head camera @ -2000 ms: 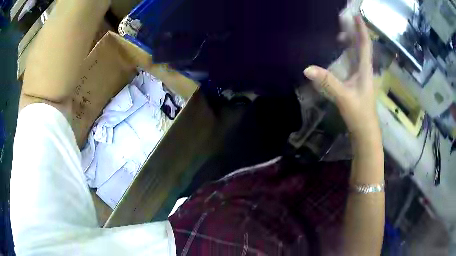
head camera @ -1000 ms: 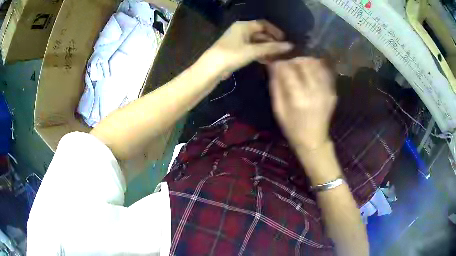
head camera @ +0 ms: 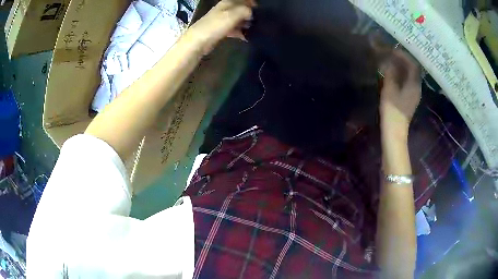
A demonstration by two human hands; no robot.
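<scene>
A dark garment piece (head camera: 311, 60) is spread over my lap between my hands, below the table edge. My left hand (head camera: 229, 19) is at the top of the view and grips its left side with bent fingers. My right hand (head camera: 401, 79) is blurred at its right side, beside the table edge; its fingers seem to hold the cloth, but the blur hides the grip. A thin pale thread (head camera: 263, 90) lies on the dark cloth. Red plaid clothing (head camera: 262, 218) covers my lap.
The pale table edge with a printed ruler (head camera: 437, 65) curves down the right. Part of a yellow frame (head camera: 483, 46) is beyond it. At left, an open carton (head camera: 68, 82) holds white pieces (head camera: 139, 41). Another carton (head camera: 35, 27) and a blue object (head camera: 8, 122) stand on the green floor.
My hands were close together at the cloth and are now far apart, the left up and left, the right moved right. The dark cloth is spread wider between them.
</scene>
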